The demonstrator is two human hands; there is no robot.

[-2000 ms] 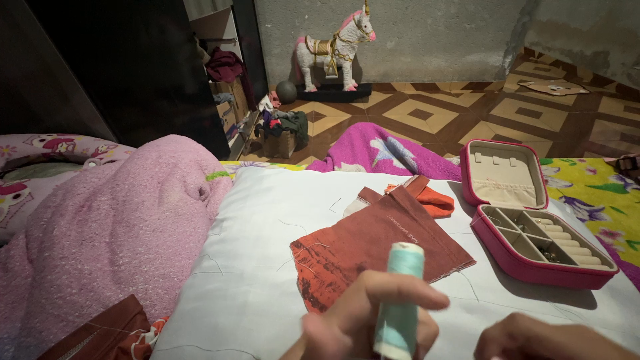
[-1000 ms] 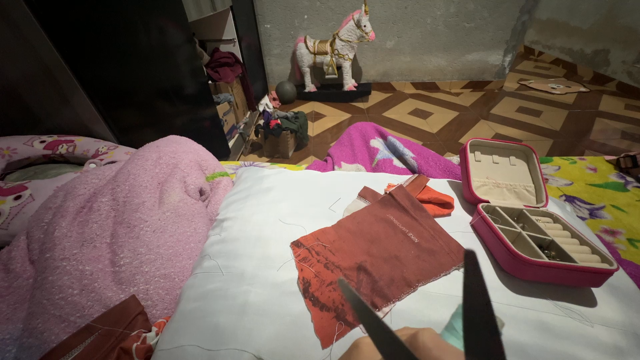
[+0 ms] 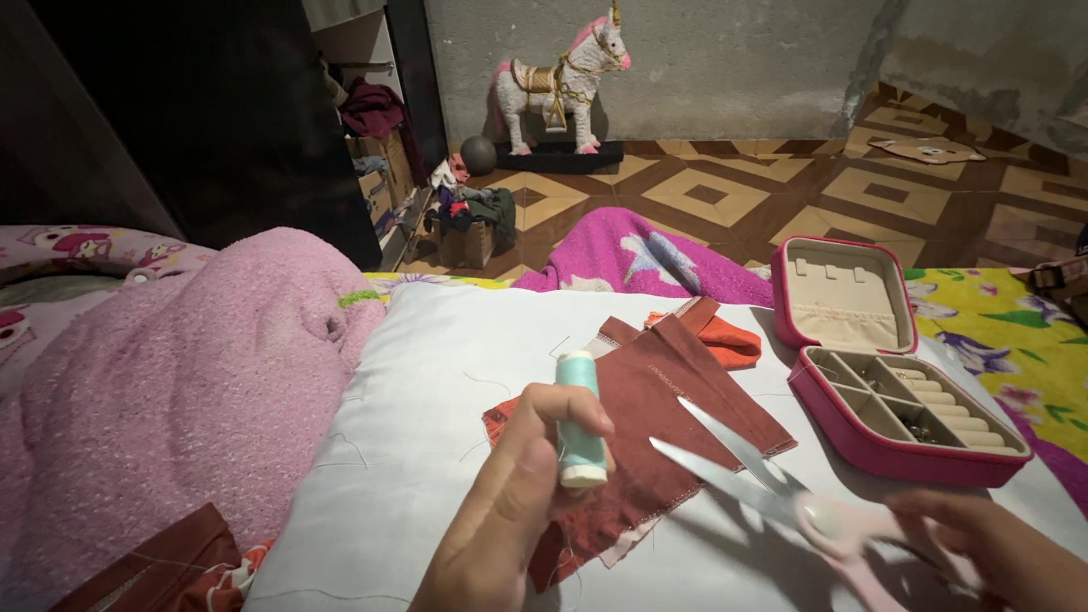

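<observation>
My left hand (image 3: 518, 484) holds a spool of light turquoise thread (image 3: 580, 429) upright, its index finger curled around it. On the right, my right hand (image 3: 977, 544) grips the pale pink handles of a pair of scissors (image 3: 799, 510); the blades are spread and point up and left, over the cloth. Reddish-brown fabric pieces (image 3: 646, 399) with some printed writing lie on a white pillow (image 3: 408, 408), partly hidden by my left hand and the scissors. An orange piece of cloth (image 3: 731, 344) sticks out at their far end. Loose threads are scattered on the pillow.
An open pink jewelry case (image 3: 918, 463) with small items rests at the pillow's right side. A pink fleece blanket (image 3: 187, 382) is at the left, with more brown fabric (image 3: 161, 569) near the bottom edge. Beyond are a toy unicorn (image 3: 552, 93) and a box of clothes (image 3: 467, 238).
The spool is upright in my left hand in full view again, after being mostly hidden a second ago. The scissors, absent two seconds ago, have moved right since the last earlier frame.
</observation>
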